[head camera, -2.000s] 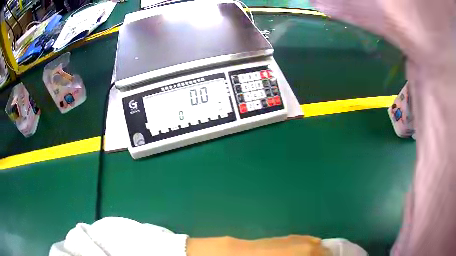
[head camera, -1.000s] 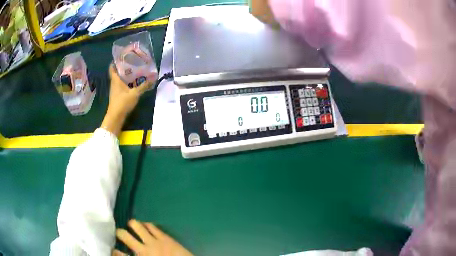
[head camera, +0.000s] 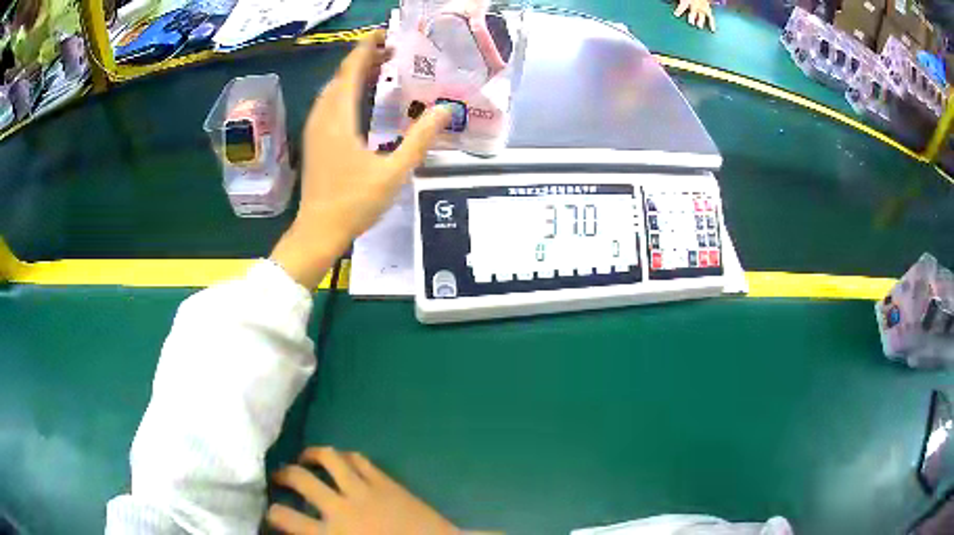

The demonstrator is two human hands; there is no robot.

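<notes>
My left hand (head camera: 350,172) grips a clear smartwatch pack (head camera: 460,78) with a pale pink card. The pack is over the left part of the scale's grey pan (head camera: 596,94); its upper end is cut off by the frame. The scale display (head camera: 554,235) reads about 37.0. Another clear pack (head camera: 254,146) with a dark watch stands on the green surface left of the scale. My right hand (head camera: 361,502) is at the bottom edge, empty, fingers spread on the green surface.
A clear pack (head camera: 921,313) lies at the right edge above a dark flat object (head camera: 936,444). Several packs (head camera: 863,63) stand at top right. Another person's hand (head camera: 696,13) shows at top. White papers (head camera: 277,21) lie at top left. A black cord (head camera: 319,366) runs down left of the scale.
My left hand has carried the pack rightward onto the scale area. The display went from 0.0 to about 37.0. The pink-sleeved arm has left the view.
</notes>
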